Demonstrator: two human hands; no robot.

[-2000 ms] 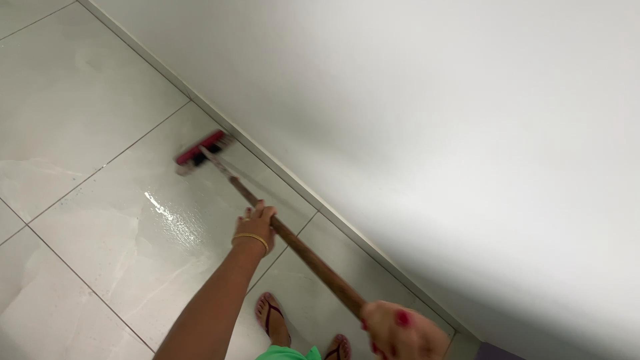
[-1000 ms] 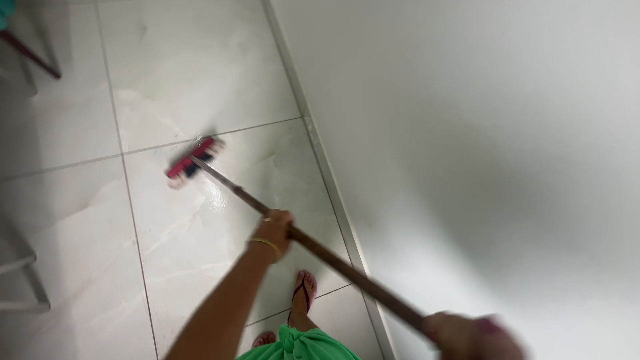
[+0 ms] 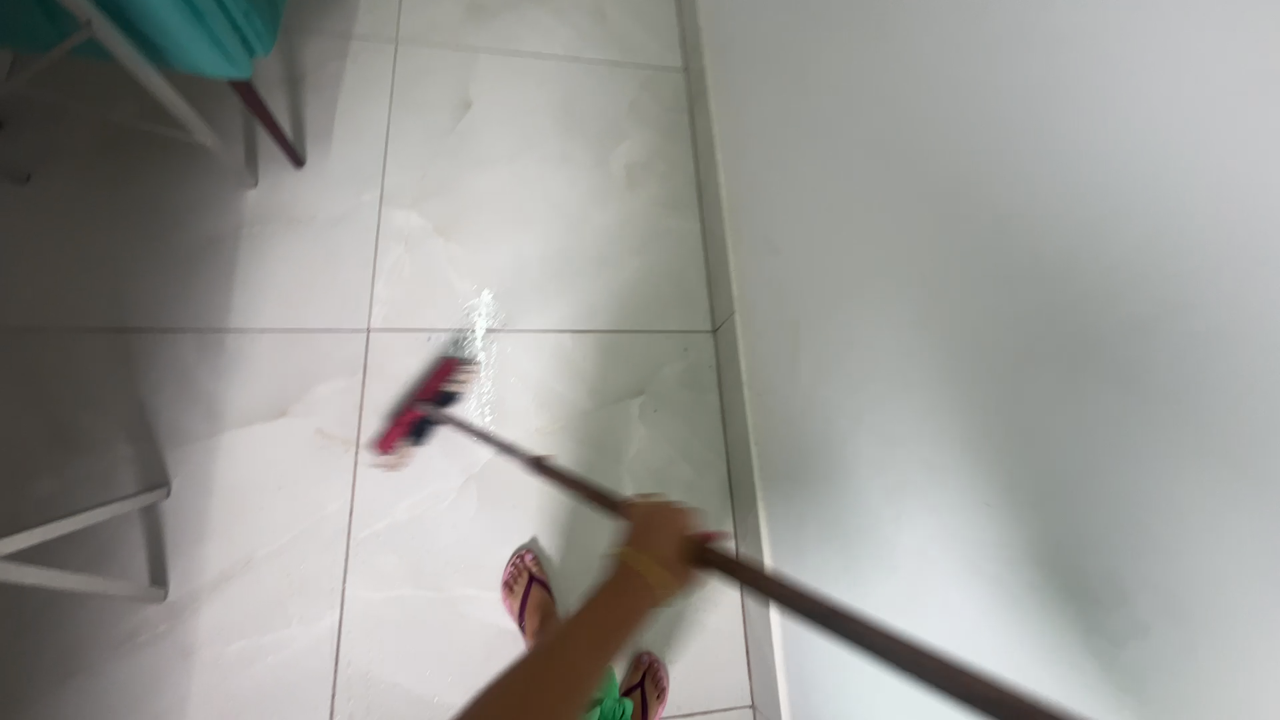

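Observation:
My left hand (image 3: 660, 545), with a yellow band at the wrist, is closed around the brown broom handle (image 3: 840, 625) near the lower middle of the view. The handle slants from the bottom right up to a blurred red broom head (image 3: 425, 405) with pale bristles, resting on the pale tiled floor (image 3: 540, 190). A wet, shiny streak (image 3: 482, 335) lies right beside the head. My right hand is out of view, and the upper end of the handle runs past the bottom edge.
A white wall (image 3: 1000, 250) with a baseboard (image 3: 715, 220) runs along the right. At the upper left are a turquoise cover (image 3: 215, 35) and furniture legs (image 3: 268, 125). White metal legs (image 3: 85, 520) stand at the lower left. My sandalled feet (image 3: 527, 590) are at the bottom.
The view has turned and shifted, bringing more furniture in at the left. My right hand, seen at the handle's upper end before, has gone out of view. My left hand still grips the handle.

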